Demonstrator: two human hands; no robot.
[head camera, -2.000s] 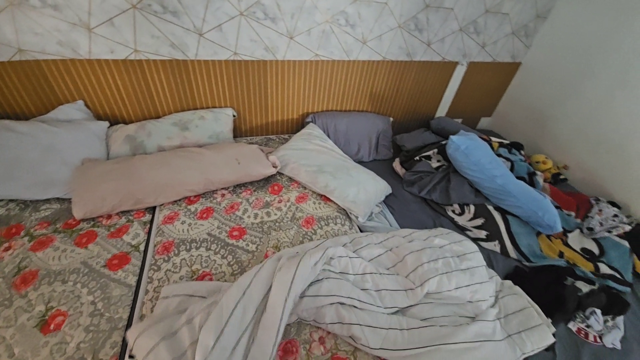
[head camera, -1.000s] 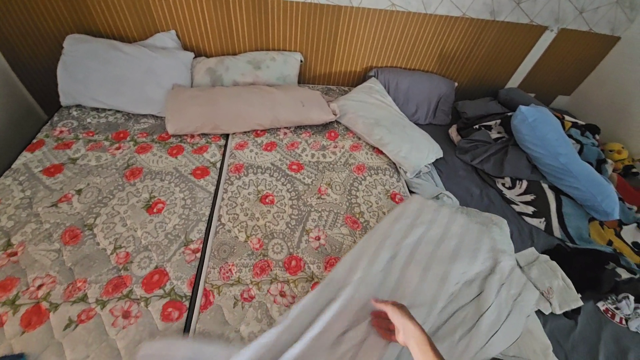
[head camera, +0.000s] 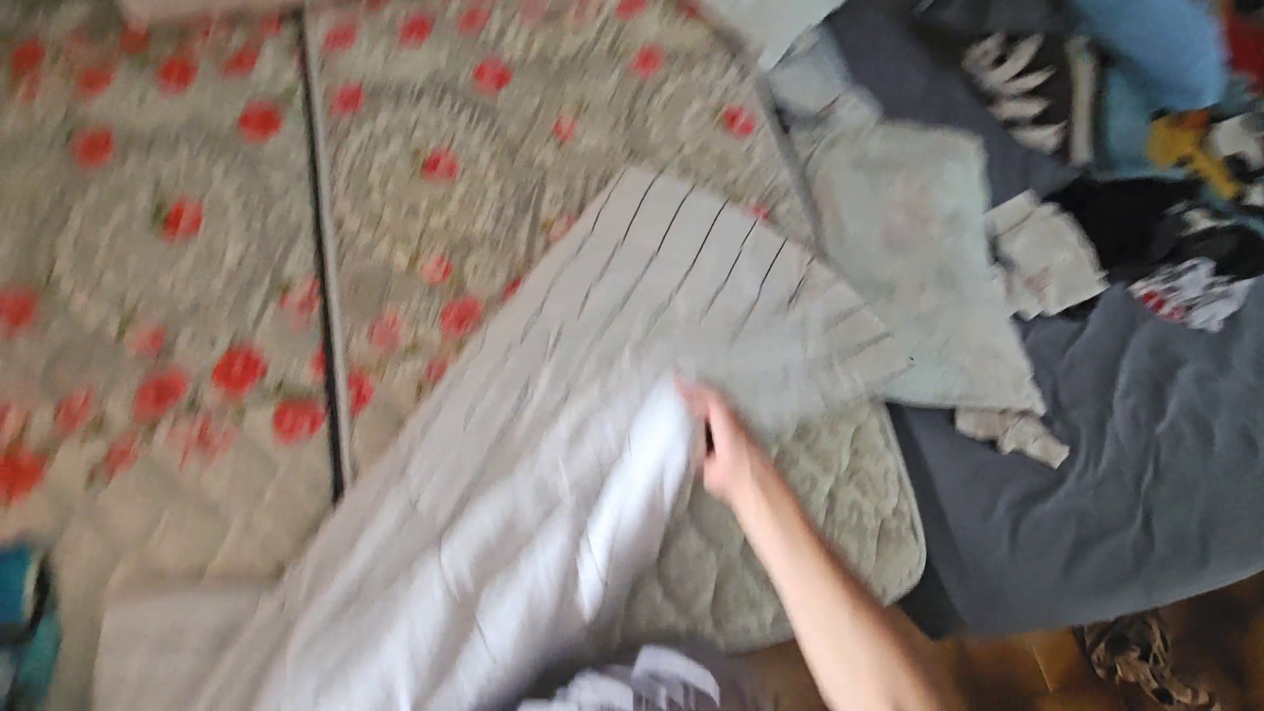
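My right hand (head camera: 721, 439) grips the edge of a white striped sheet (head camera: 533, 395), near the middle of the view. The sheet is blurred and stretches from its dark-striped corner, lying over the floral mattress (head camera: 415, 197), down to the lower left. A bare patch of quilted mattress shows beside my forearm. My left hand is not in view. Under and right of the sheet's corner lies a pale green cloth (head camera: 908, 257), flat across the mattress edge.
A dark grey sheet (head camera: 1116, 474) covers the bed surface at the right. Crumpled dark clothes (head camera: 1136, 212) and a blue pillow (head camera: 1165, 44) lie on it. A black-edged seam (head camera: 321, 247) divides the floral mattresses. Brown floor with a patterned cloth (head camera: 1141, 657) shows at the lower right.
The striped sheet, bunched up two seconds ago, is now pulled out toward the lower left. My right hand, visible one second ago, now grips its edge. The view has tilted down.
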